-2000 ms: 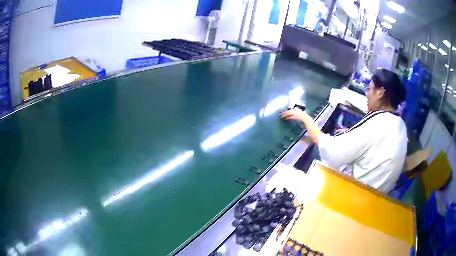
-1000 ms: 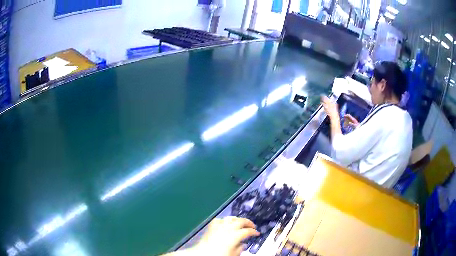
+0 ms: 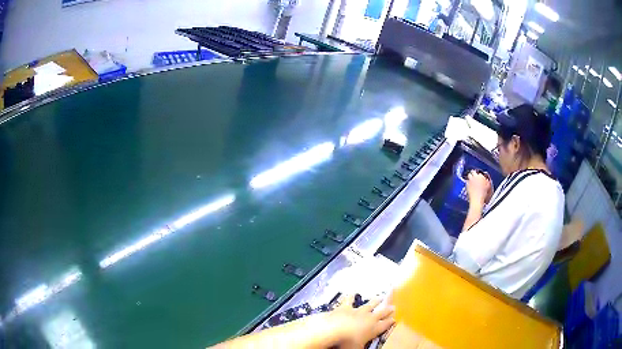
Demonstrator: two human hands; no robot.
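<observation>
My left hand (image 3: 360, 323) reaches in from the bottom edge, its fingers apart over the pile of loose black parts (image 3: 300, 312). What lies under the palm is hidden. My right hand is out of the picture. Small black parts (image 3: 293, 270) lie singly in a row on the green belt (image 3: 177, 286), along its near edge. The yellow tray (image 3: 470, 294) stands right of my left hand, with a tan cardboard liner (image 3: 407, 339) showing at the bottom.
A seated person in white (image 3: 515, 211) is to the right, hands raised around a small dark thing. A larger dark piece (image 3: 393, 146) lies farther up the belt. White material (image 3: 361, 274) lies beside the pile. A far yellow tray (image 3: 80, 67) and black slatted racks (image 3: 232, 41) stand beyond the belt.
My left hand has come in and moved right over the pile. The row of belt parts appears nearer and longer. The view has shifted. The other person's hand has left the belt.
</observation>
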